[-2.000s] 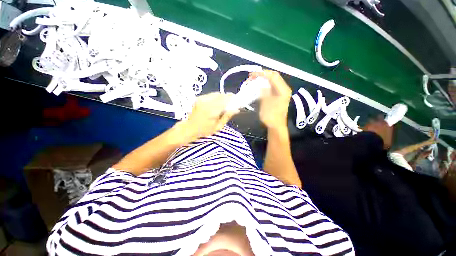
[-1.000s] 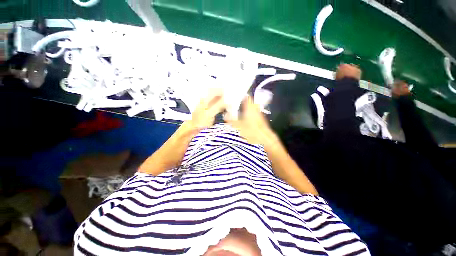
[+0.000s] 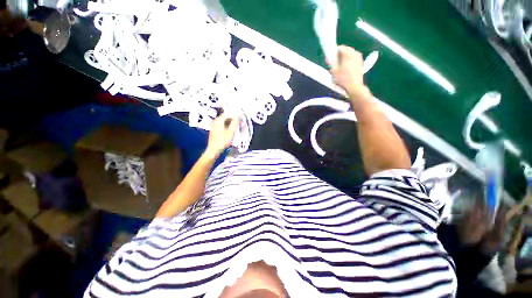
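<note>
My right hand is stretched out over the green belt and grips the lower end of a white curved housing, which is partly blurred. My left hand is at the front edge of the loose shell pile, its fingers on a white shell half with a spoked round end. Two slim curved strips lie on the dark bench between my hands, partly behind my right forearm.
A pale rail runs between bench and green belt. More white housings lie on the belt. At right a neighbour's blurred hand is near a white part with blue. Cartons stand on the floor at left.
My right hand has moved from in front of my chest out over the belt with a housing. My left hand is now apart from it, at the pile edge. The view has shifted.
</note>
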